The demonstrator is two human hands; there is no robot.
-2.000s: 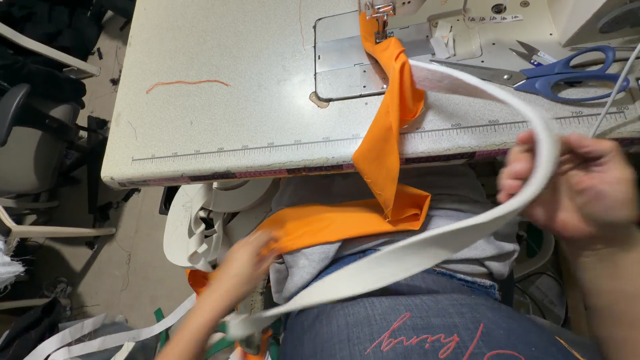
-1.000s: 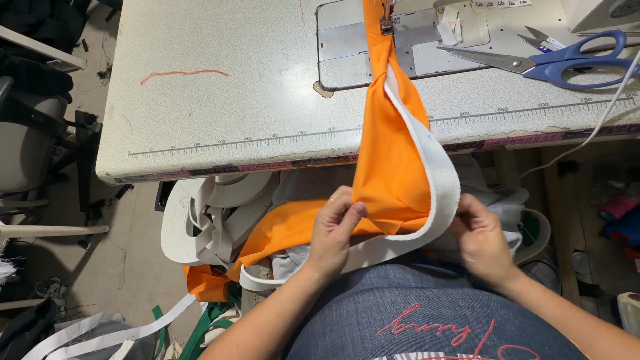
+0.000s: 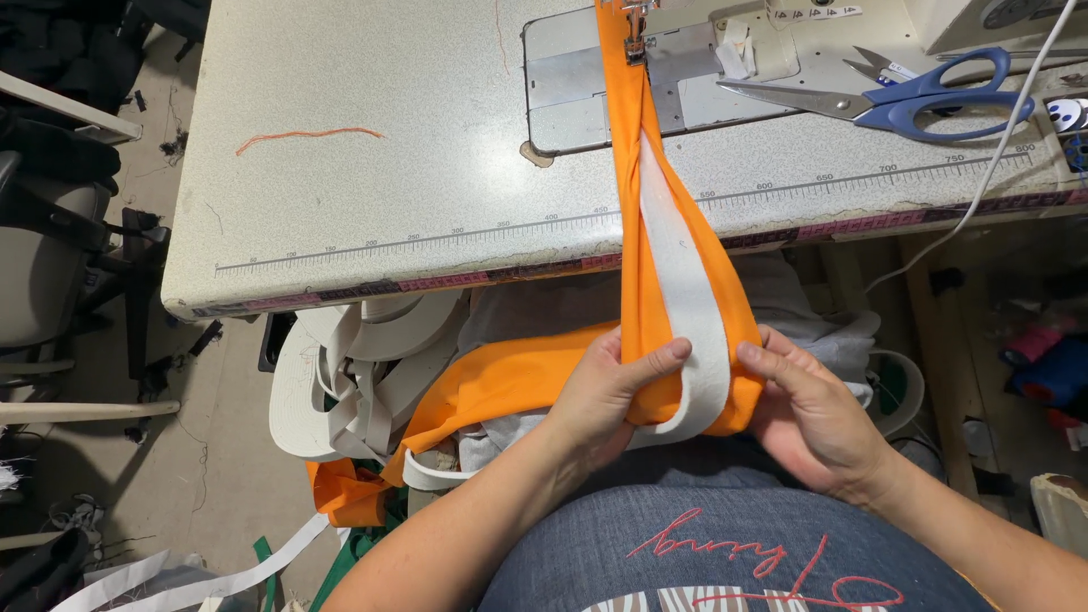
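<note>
An orange fabric strip (image 3: 722, 289) runs from under the presser foot (image 3: 634, 47) of a sewing machine, over the table edge and down to my hands. Inside its fold lies a white elastic band (image 3: 680, 280), which curves at the bottom between my hands. My left hand (image 3: 608, 391) grips the strip's left side, thumb pointing toward the band. On the right side, my right hand (image 3: 807, 408) pinches the orange edge between thumb and fingers. More of the orange strip passes behind my left wrist toward the lower left.
Blue-handled scissors (image 3: 909, 102) lie right of the needle plate (image 3: 569, 85). An orange thread (image 3: 310, 134) rests on the sewing table (image 3: 408, 170), whose front edge carries a printed ruler. A roll of white elastic (image 3: 297, 399) hangs below the edge at left. A white cord (image 3: 986, 183) droops at right.
Two seconds ago the band arced wide in my right hand; now it lies within the orange fold. My left hand has come from the lower left to the strip, and both hands are close together.
</note>
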